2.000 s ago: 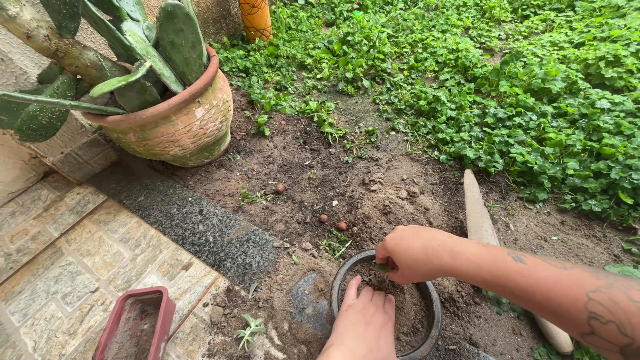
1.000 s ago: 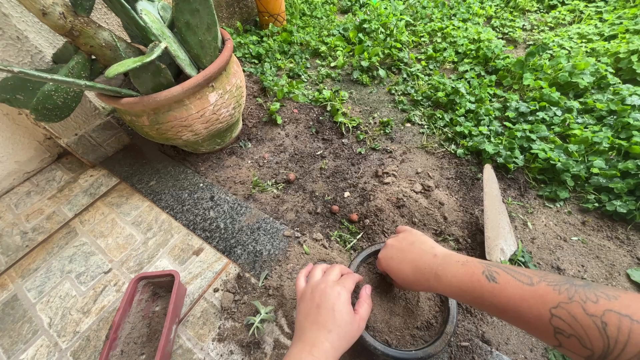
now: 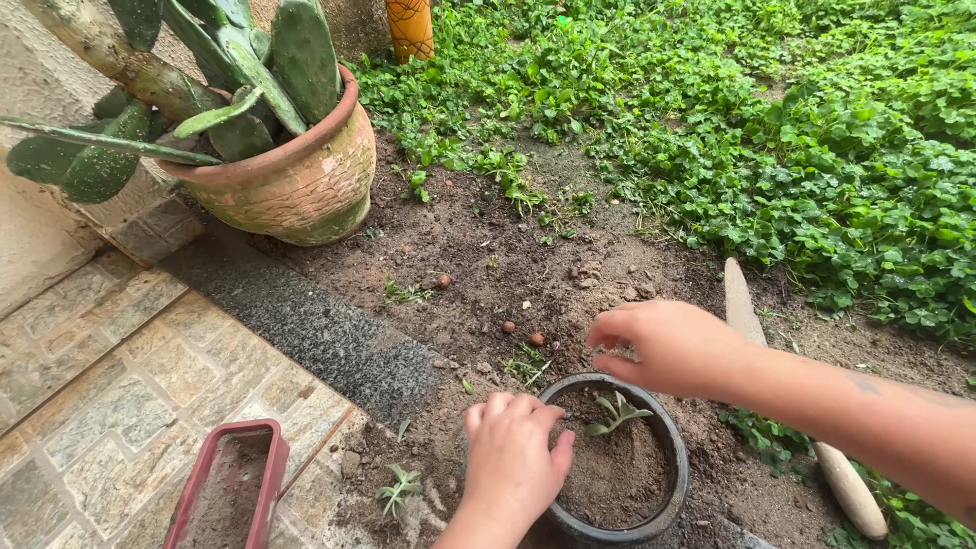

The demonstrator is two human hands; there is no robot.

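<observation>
A round black pot [image 3: 675,473] full of soil stands on the ground, with a small grey-green succulent cutting [image 3: 614,415] in the far part of its soil. My left hand [image 3: 518,457] rests at the pot's left rim, fingers spread and holding nothing I can see. Just beyond the far rim, my right hand [image 3: 648,343] hovers with fingers curled and apart; nothing shows clearly between them. Another succulent cutting [image 3: 399,488] lies on the soil left of my left hand. Beneath my right forearm lies a long tool with a pale pointed end [image 3: 741,301] and a rounded handle [image 3: 850,488], its middle hidden.
A terracotta pot [image 3: 297,187] of cactus stands at the upper left by the wall. An empty reddish planter [image 3: 276,457] sits on the stone tiles [image 3: 137,412]. Clay pebbles [image 3: 444,281] dot the soil beside a granite strip [image 3: 328,328]. Low green plants [image 3: 762,152] spread behind.
My right hand has come up out of the black pot and moved off its soil. The cutting in the pot now shows plainly.
</observation>
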